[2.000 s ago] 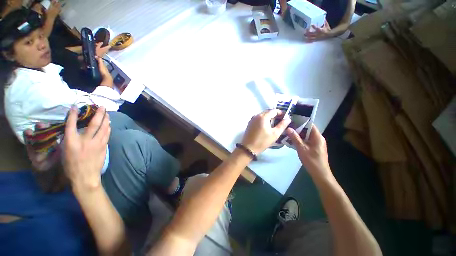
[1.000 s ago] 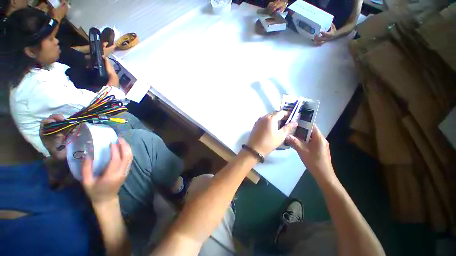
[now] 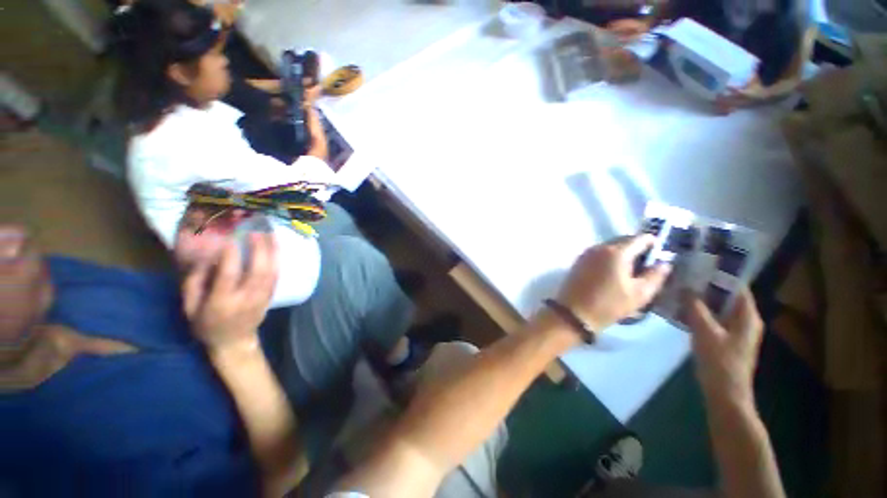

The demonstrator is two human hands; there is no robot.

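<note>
A small white booklet with dark pictures on its pages is held above the near corner of the white-covered table. My left hand, with a dark bracelet at the wrist, holds the upper left page between thumb and fingers. My right hand holds the lower right part, thumb on the page. The booklet looks spread open. The frame is blurred, so the print cannot be read. A dark round edge shows under the pages beside my left fingers.
A neighbour's hand at the left holds a white round dish near a coloured cable bundle. Another person holds a black device. A product box is held at the far side. Brown cardboard stands right.
The view has swung left, so everything sits further right. The booklet's pages are spread wider between my hands. The neighbour's white dish now sits beneath the cable bundle.
</note>
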